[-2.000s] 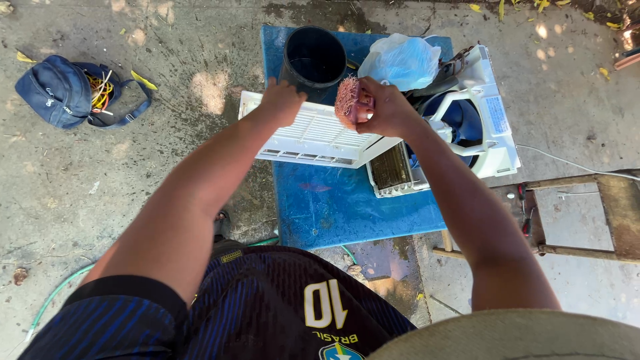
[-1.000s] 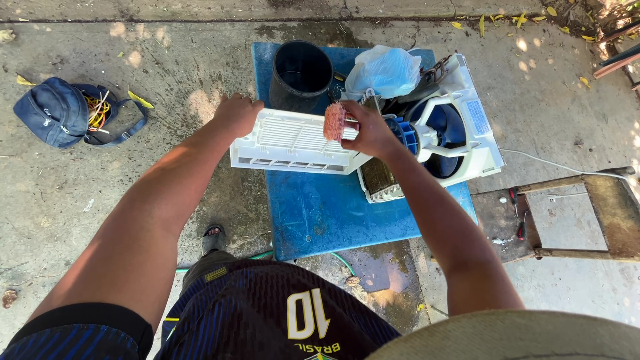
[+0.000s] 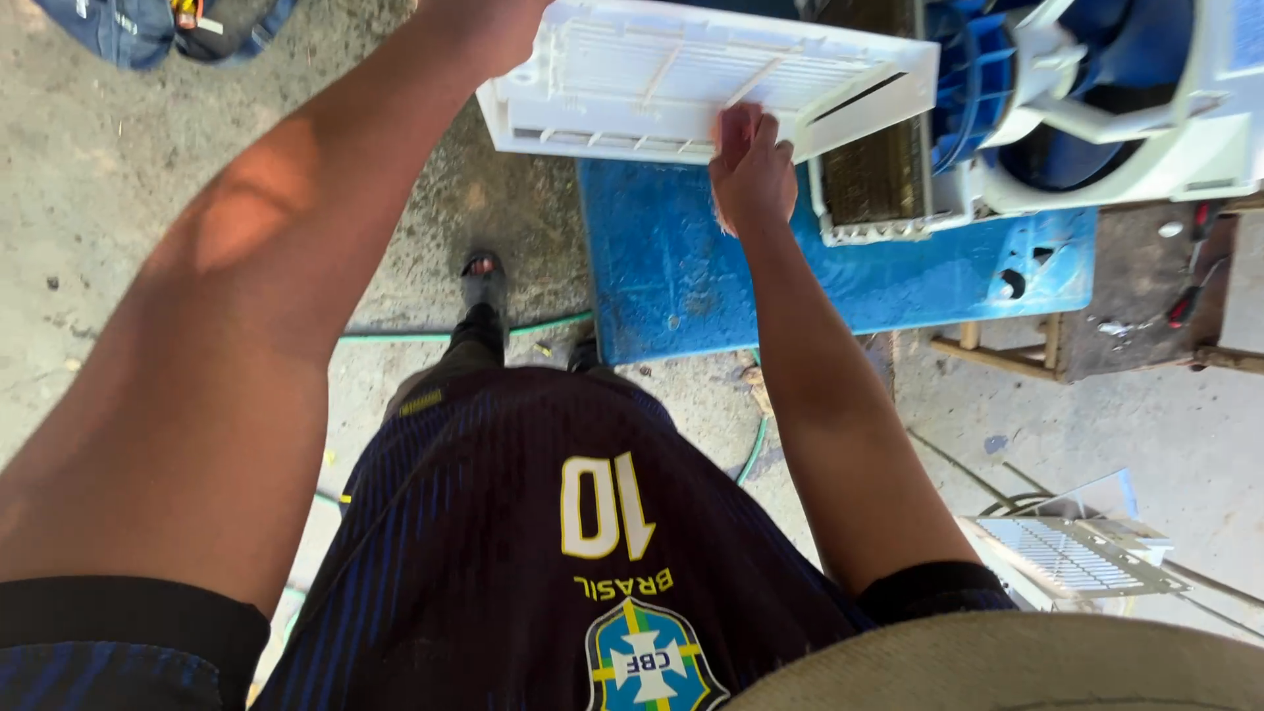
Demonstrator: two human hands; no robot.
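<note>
My left hand [image 3: 484, 35] grips the left end of a white slatted plastic panel [image 3: 632, 89], which is tilted over a blue table [image 3: 681, 267]. In my right hand [image 3: 758, 178] is a pink scrubbing pad [image 3: 739, 136], held at the panel's lower edge, partly hidden by the fingers. Right of the panel lies an opened white appliance housing [image 3: 1136, 178] with blue fan wheels [image 3: 973, 84]. A dirty finned coil [image 3: 877, 183] sits beside the fan, near the panel's right end.
A blue bag [image 3: 118, 30] lies on the concrete floor at upper left. A green hose [image 3: 395, 337] runs by my feet. Screwdrivers [image 3: 1185, 304] rest on a wooden stand [image 3: 1106, 346] at right. A vented metal casing [image 3: 1076, 558] stands at lower right.
My right hand with the pad has moved from the panel's upper right part to its lower edge. The panel is tilted differently. The view has shifted down, leaving the black bucket out of sight.
</note>
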